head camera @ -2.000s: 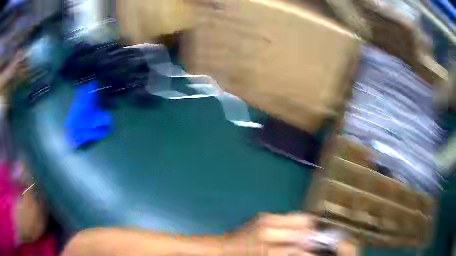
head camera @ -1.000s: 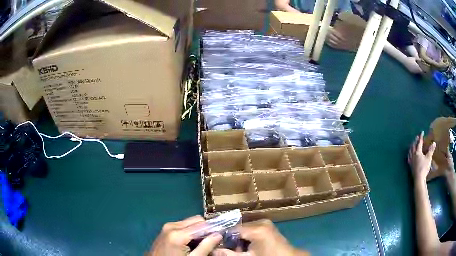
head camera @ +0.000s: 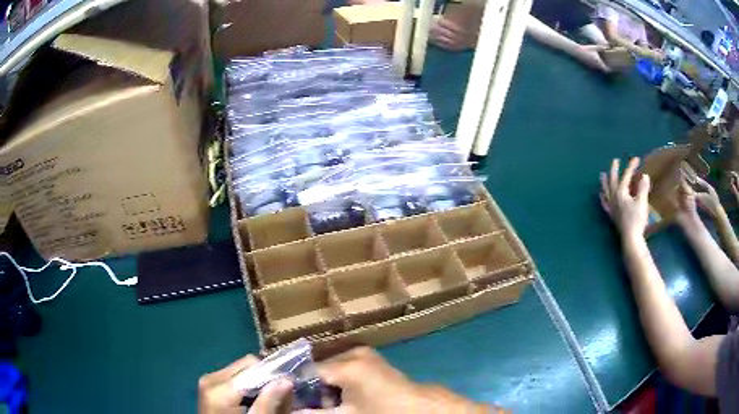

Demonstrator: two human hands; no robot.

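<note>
My left hand (head camera: 235, 390) and my right hand (head camera: 365, 382) are together at the bottom of the view, partly cut off by the edge. Both hold a small clear plastic bag (head camera: 279, 364) with a dark item inside. Just beyond them is a divided carton tray (head camera: 397, 318) with square cells. The near rows and the left cell behind them are empty. Clear bags (head camera: 340, 137) with dark items cover the far cells.
A large brown carton (head camera: 97, 178) stands at left. A flat black slab (head camera: 190, 271) with a white cable (head camera: 73, 265) lies before it. Cream posts (head camera: 493, 81) rise behind the tray. At right, another person's hands (head camera: 628, 198) hold a brown box (head camera: 666, 179).
The view has turned right, so the tray and carton appear further left. My hands still hold the bag. The person at right has a second hand in view at the brown box.
</note>
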